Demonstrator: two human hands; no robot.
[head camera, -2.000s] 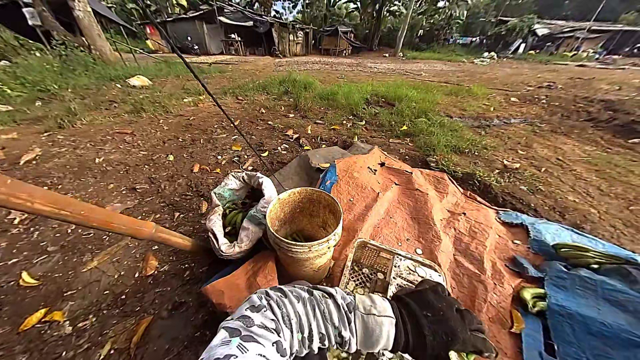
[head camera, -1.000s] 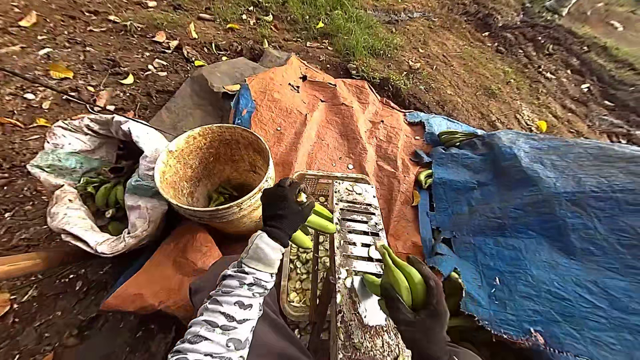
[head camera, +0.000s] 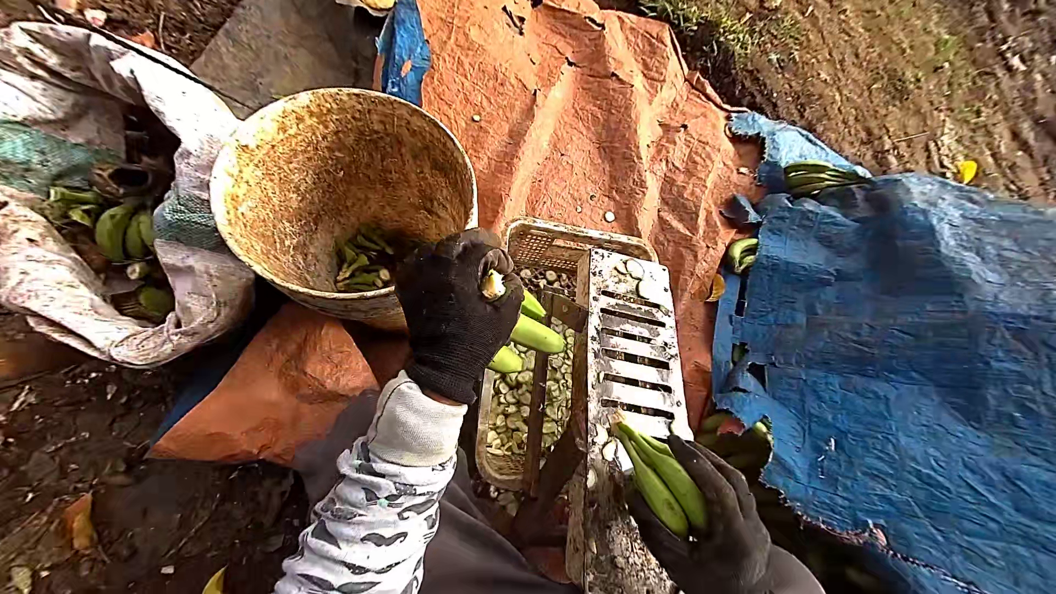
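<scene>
My left hand (head camera: 458, 309), in a black knit glove, grips a small bunch of green bananas (head camera: 538, 333) by its stem over the basket's left side. Near the lower end of a slotted metal slicer (head camera: 639, 330) on a wooden board (head camera: 615, 528), my right hand (head camera: 709, 511), also gloved, is closed around green bananas (head camera: 660, 478). Under the slicer, a plastic basket (head camera: 577, 235) holds many pale round slices (head camera: 516, 408). Left of it stands a stained bucket (head camera: 338, 165) with green pieces (head camera: 363, 260) inside.
A white woven sack (head camera: 206, 289) with green bananas (head camera: 124, 231) stands at far left. An orange tarp (head camera: 577, 124) lies behind the basket. At right, a blue tarp (head camera: 899, 355) spreads out, with more green bananas (head camera: 817, 177) at its edge. Muddy ground (head camera: 932, 91) surrounds them.
The view has swung down from the yard. My right hand, out of sight two seconds ago, now shows at the slicer. Both hands hold bananas, as they did one second ago.
</scene>
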